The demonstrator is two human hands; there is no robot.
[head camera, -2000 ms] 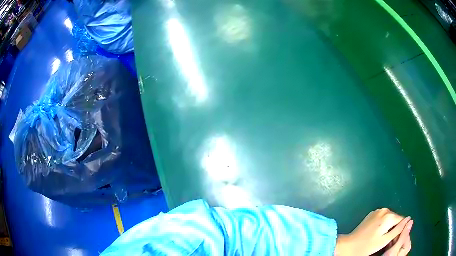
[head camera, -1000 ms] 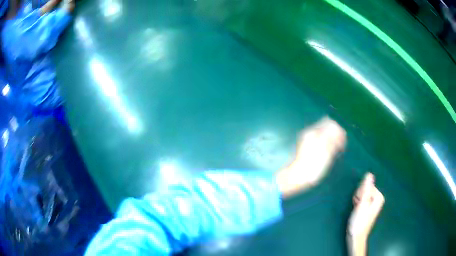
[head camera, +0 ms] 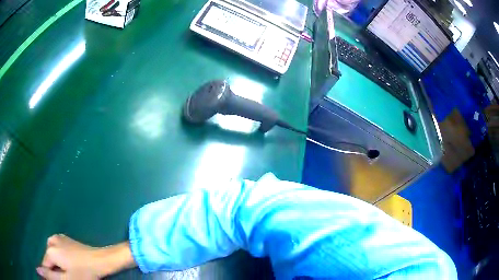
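Observation:
My right hand [head camera: 72, 257] is low at the left, over the green bench [head camera: 131, 169], with its fingers curled in and nothing visible in it. Its light blue sleeve crosses the bottom of the view. My left hand is not in view. A dark grey barcode scanner [head camera: 243, 108] lies on the bench beyond my right forearm, its head to the left and its cable running right. A white digital scale [head camera: 241, 35] stands behind it. A white product carton [head camera: 112, 12] is at the top left, cut off by the edge.
A metal computer desk with a green top [head camera: 377, 104] adjoins the bench on the right. It holds a lit monitor [head camera: 410, 30], a black keyboard [head camera: 372, 71] and a mouse [head camera: 409, 121]. A yellow trolley deck [head camera: 398, 209] shows below the desk. Cables hang between bench and desk.
The view has swung right, from the bagged goods and the neighbour's sleeve to the scanner, scale and desk. My left hand has left the view; my right hand is now low at the left.

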